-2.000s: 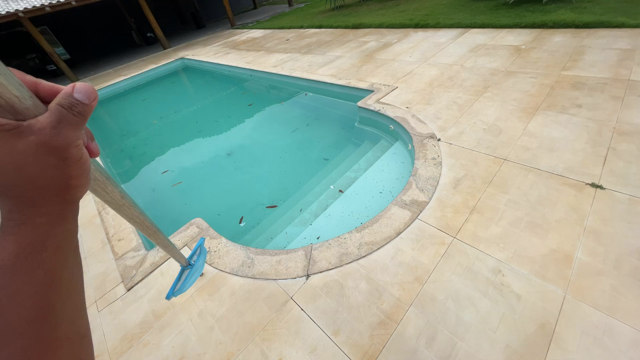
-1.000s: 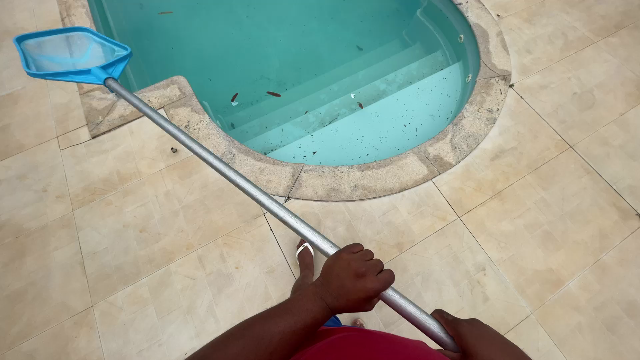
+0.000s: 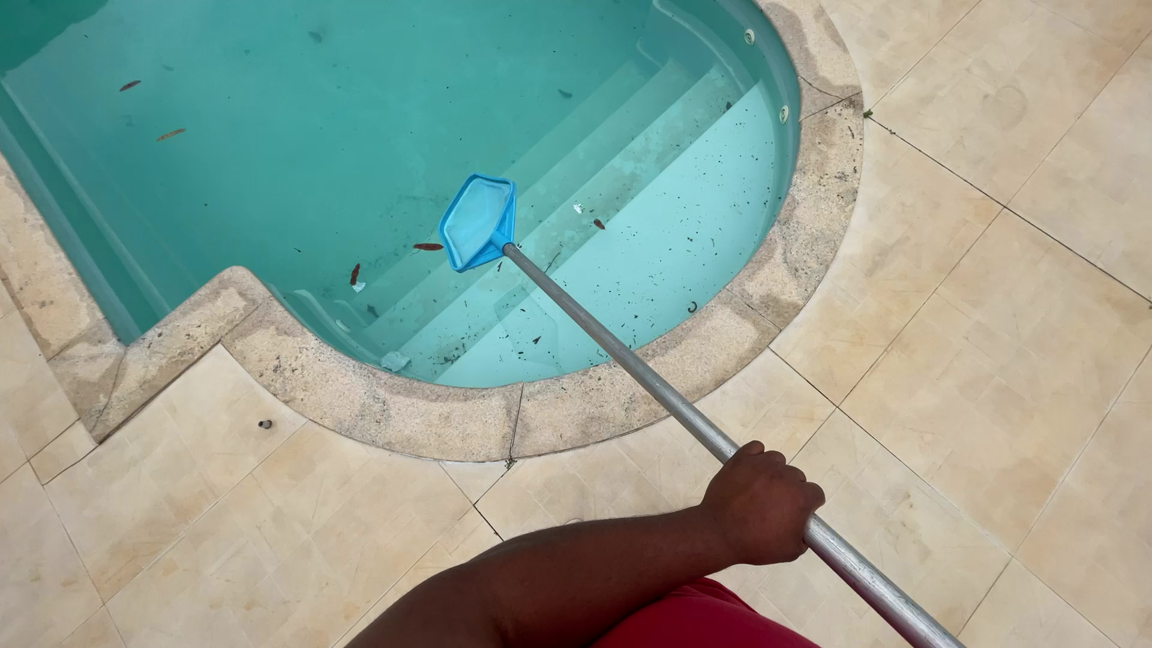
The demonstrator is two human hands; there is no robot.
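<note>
My left hand (image 3: 763,504) is closed around a metal pole (image 3: 630,360) that runs from the lower right up to a blue pool skimmer net (image 3: 480,220). The net's head is over the pool water beside the steps; whether it touches the surface I cannot tell. Just left of it floats a brown leaf (image 3: 427,247), and another leaf (image 3: 355,274) lies lower left near a small white scrap (image 3: 359,287). A third leaf (image 3: 598,224) is to the right of the net. My right hand is out of view, and the pole's lower end runs past the frame's bottom edge.
A curved stone coping (image 3: 621,405) borders the pool, with a corner jutting in at the left. Pale steps (image 3: 576,207) carry dark specks of debris. Beige paving tiles (image 3: 972,360) surround the coping. A small dark object (image 3: 265,424) lies on the paving at the left.
The net has moved from above the paving and coping at the pool's left to over the water by the steps. My right hand, on the pole one second ago, has left the view.
</note>
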